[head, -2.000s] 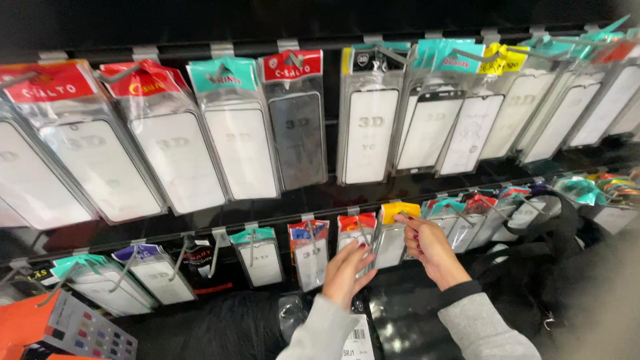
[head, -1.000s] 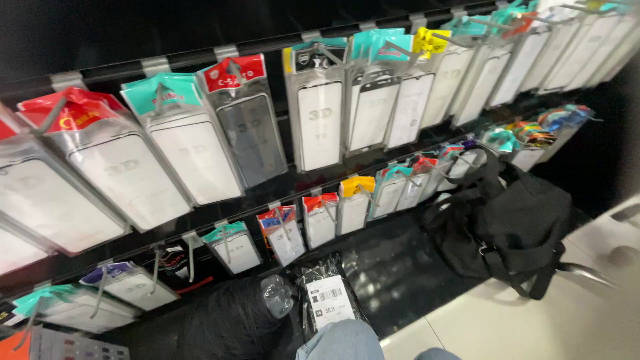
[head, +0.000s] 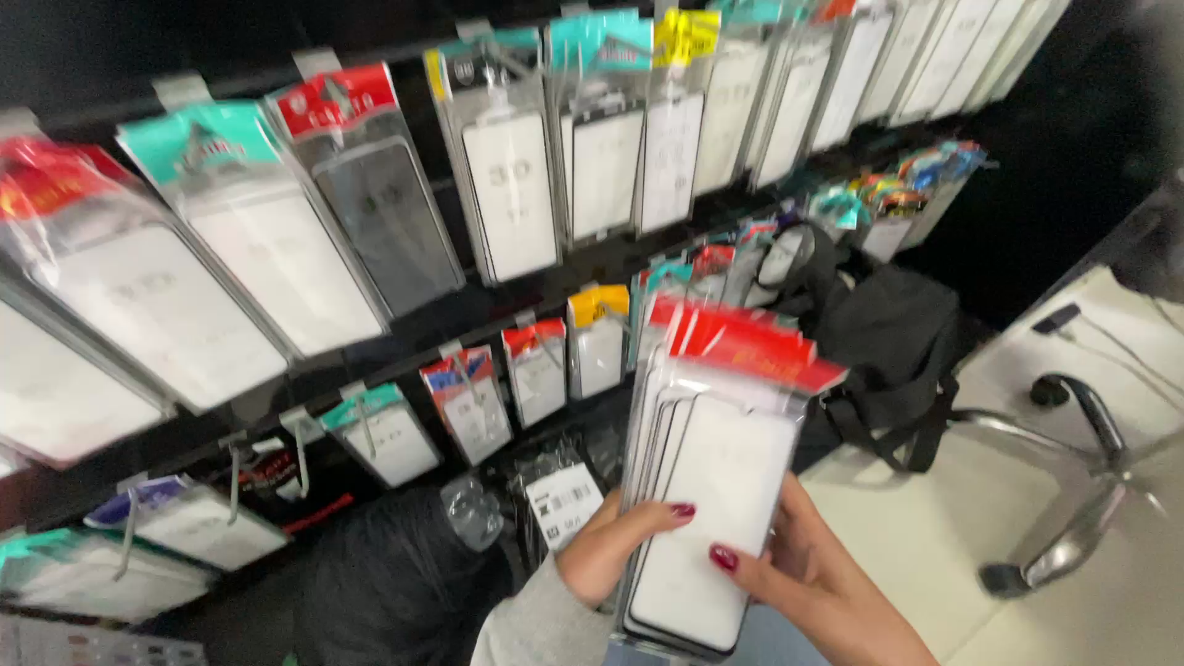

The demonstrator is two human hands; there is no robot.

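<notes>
Both my hands hold a fanned stack of packaged phone screen protectors (head: 717, 499) with red header cards, in clear sleeves. My left hand (head: 615, 546) grips the stack's left edge, its thumb lying on the front pack. My right hand (head: 795, 564) grips the lower right edge, its thumb also on the front; its other fingers are partly hidden behind. Beyond the stack, similar packs hang on hooks in two rows, among them one with a yellow-orange header (head: 598, 342) and one with a red header (head: 536, 370).
A black bag (head: 888, 342) lies behind the stack to the right. A chair's metal base (head: 1078, 518) stands on the pale floor. At lower left are a dark fabric bundle (head: 398, 573) and a black plastic package with a barcode label (head: 562, 499).
The stack of red-headed packs is now in my hands, which were out of view one second ago. Two seconds ago they were at the lower row of hooks. The view has shifted.
</notes>
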